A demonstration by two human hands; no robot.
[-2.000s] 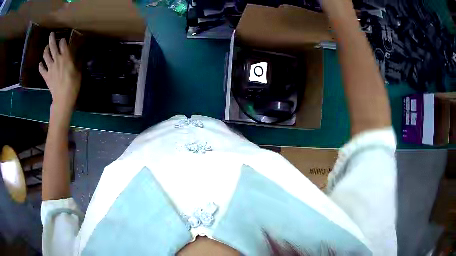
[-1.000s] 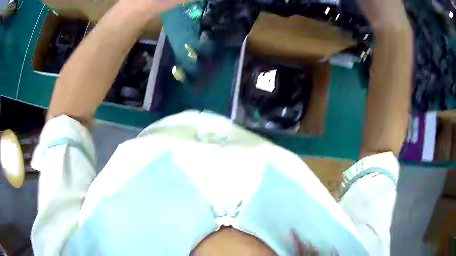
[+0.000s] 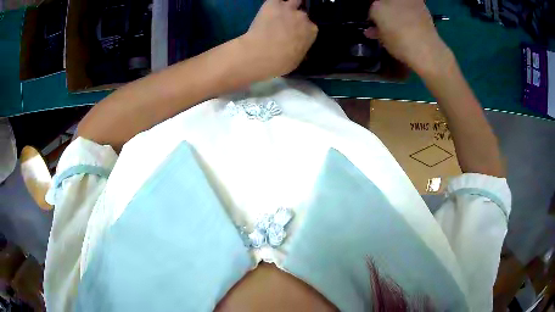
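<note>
My left hand is at the top centre, its fingers curled at the left side of a dark open carton. My right hand is at the carton's right side, its fingers bent inward. Between them lies a black electronic device, very dark and cut off by the top edge, with a small round grey part low on its right. It is too dark to tell what the fingertips grip. A second open carton with dark contents stands to the left.
Another dark carton is at the far left. Black cables lie at the top right. A purple-and-white carton stands at the right edge of the green table. A brown shipping carton and a round stool top are below.
Both hands have come down and inward from the top edge to the middle carton. The view has shifted, so the cartons sit higher and the shipping carton shows more.
</note>
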